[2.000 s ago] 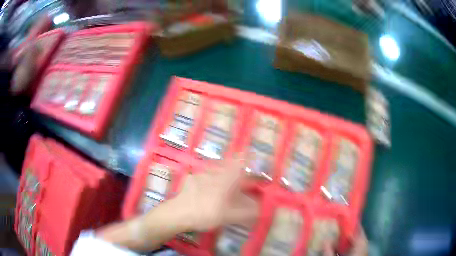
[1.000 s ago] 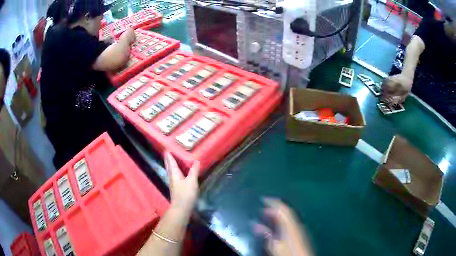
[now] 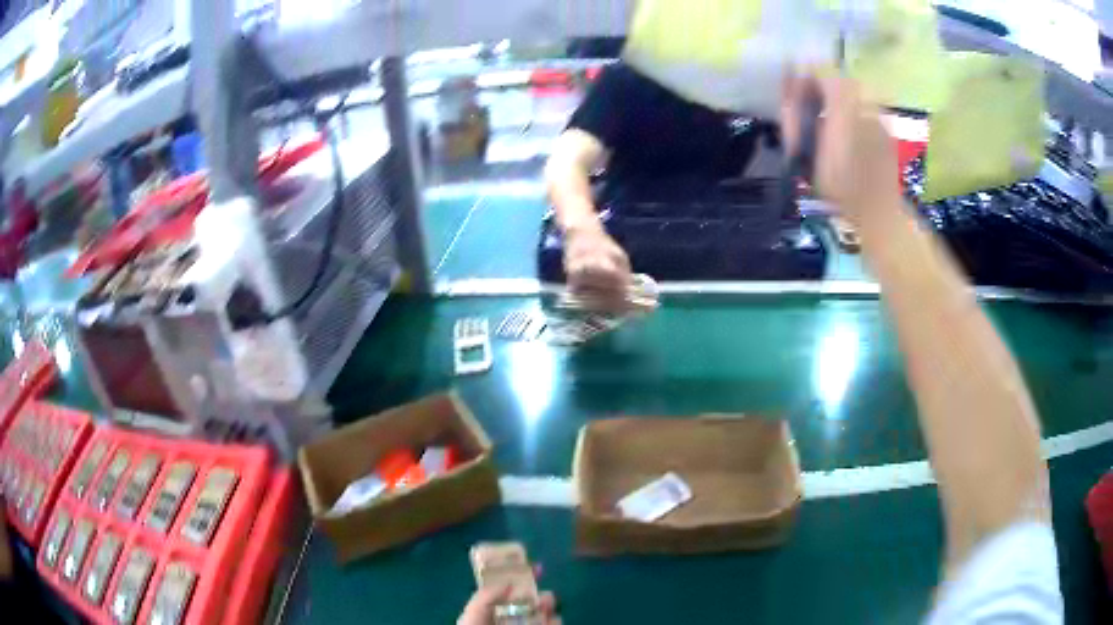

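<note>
My left hand [image 3: 486, 607] is at the bottom edge, partly cut off. It holds a beige phone [image 3: 503, 567] upright, with a pale label low on it. My right hand [image 3: 847, 144] is raised high at the upper right, blurred, in front of hanging yellow sheets [image 3: 986, 122]. Something dark and slim shows at its fingers; whether it is gripped is unclear. A brown box [image 3: 684, 532] with one white label stands right of the phone. Another box [image 3: 409, 510] with white and orange bits stands to its left.
Red trays of phones [image 3: 242, 537] lie at the lower left, below a grey instrument [image 3: 134, 366]. Across the green bench [image 3: 720, 354], another person's hand [image 3: 598, 269] is over phone parts. A loose pale frame [image 3: 471, 346] lies nearby. A red edge [image 3: 1102, 519] shows far right.
The view has swung right and up. My left hand has left the red tray and now holds a phone. My right hand has risen from the bench to the yellow sheets.
</note>
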